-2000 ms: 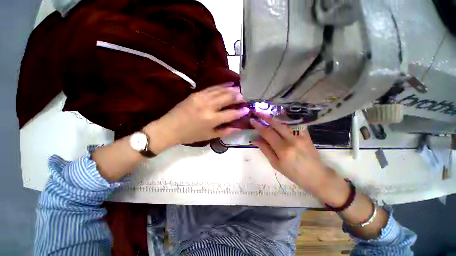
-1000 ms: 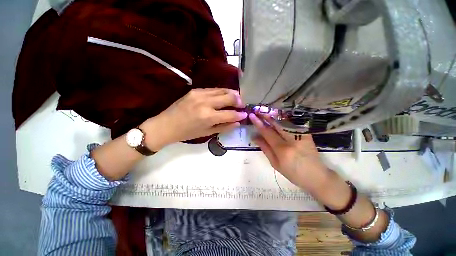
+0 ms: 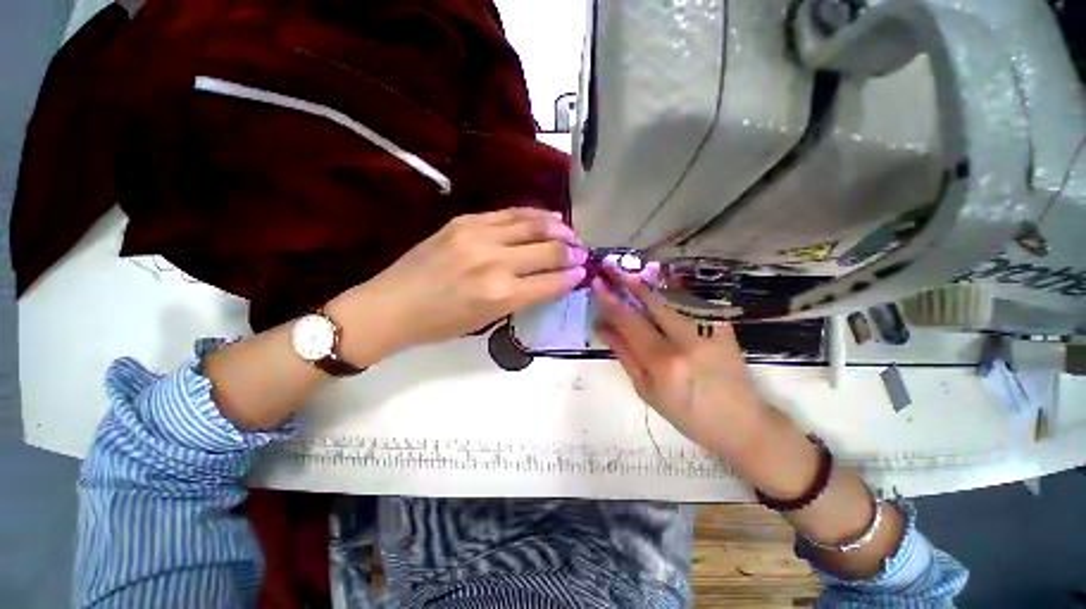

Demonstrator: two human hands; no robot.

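Note:
A dark red garment (image 3: pixel 298 179) lies on the left of the table, with a white strip (image 3: pixel 328 115) on it. Its right edge runs to the lit needle area (image 3: pixel 619 259) of the white sewing machine (image 3: pixel 762 131). My left hand (image 3: pixel 494 268) pinches the red cloth edge with its fingertips just left of the needle area. My right hand (image 3: pixel 673 351) has its fingertips on the same small bit of cloth from the right, close to the left fingertips. The needle tip and the exact fold of cloth are hidden by fingers and glare.
A printed scale (image 3: pixel 476 456) runs along the table's front edge. A black rectangle (image 3: pixel 774 338) lies on the machine bed right of my right hand. Small dark tools (image 3: pixel 887 324) and a small grey flat piece (image 3: pixel 896 388) lie further right. More red cloth (image 3: pixel 292 547) hangs below.
The view has shifted slightly, and the machine head fills more of it. Both hands stay at the needle area. More of the shiny plate shows below the left fingertips than two seconds ago.

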